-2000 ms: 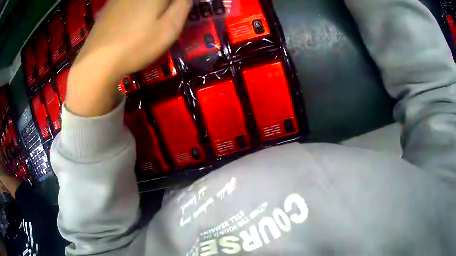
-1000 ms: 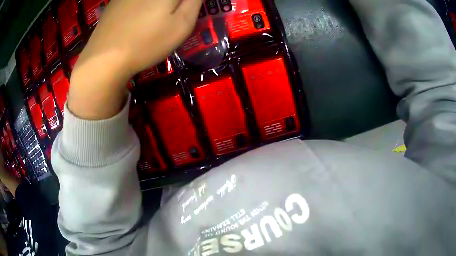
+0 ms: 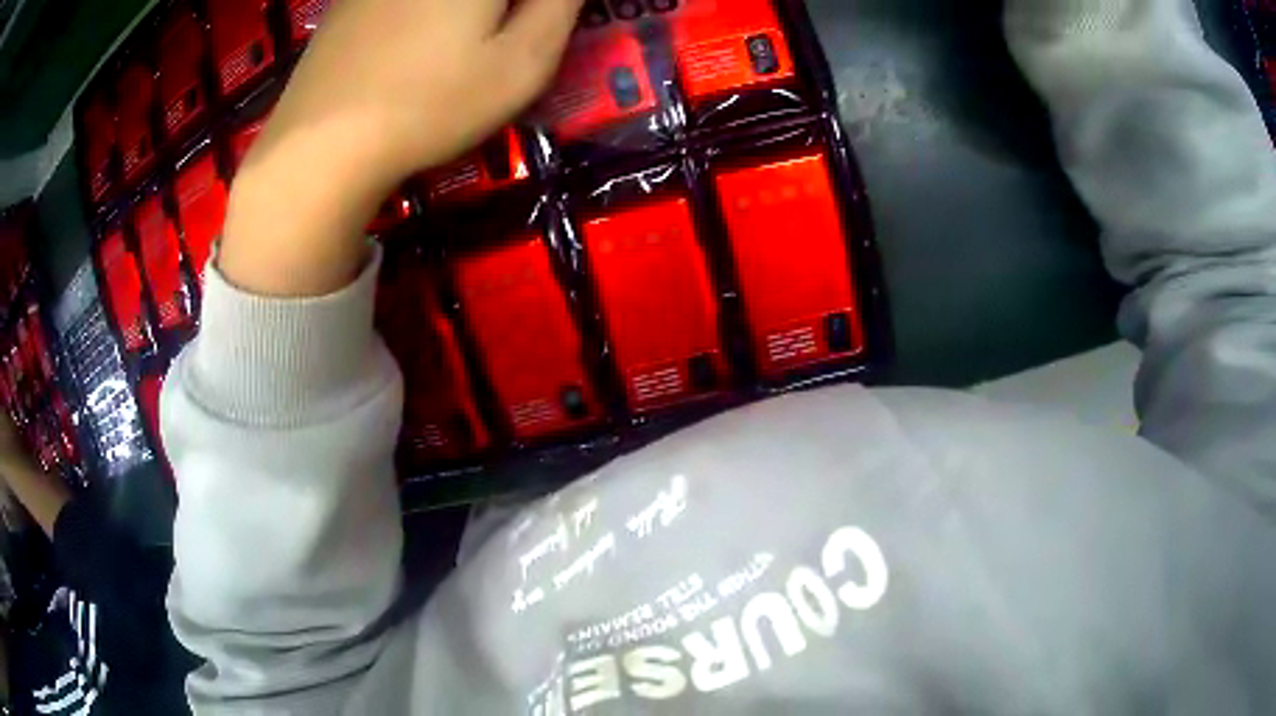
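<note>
A black blister tray (image 3: 873, 266) holds glossy red shells (image 3: 651, 297) in rows. Several shells carry a small black oval at a lower corner. My left hand (image 3: 406, 105) reaches over the tray from the left, its fingertips near or past the top edge. A clear sticker sheet (image 3: 593, 105) with black ovals (image 3: 630, 9) lies at its fingers over the upper shells; the hand appears to hold it, but the grip is partly hidden. My right hand is out of the picture; only its grey sleeve shows at the upper right.
More red-filled pockets (image 3: 140, 273) extend to the left, and a silvery grid tray (image 3: 105, 385) lies beyond. The dark green-grey work surface (image 3: 966, 210) shows right of the tray. Another person's forearm and dark sleeve (image 3: 119, 574) are at the lower left edge.
The view has shifted, so the tray, left hand and sheet sit slightly farther right and higher. The left hand stays at the sheet. A yellow mark near the right sleeve has mostly gone from view.
</note>
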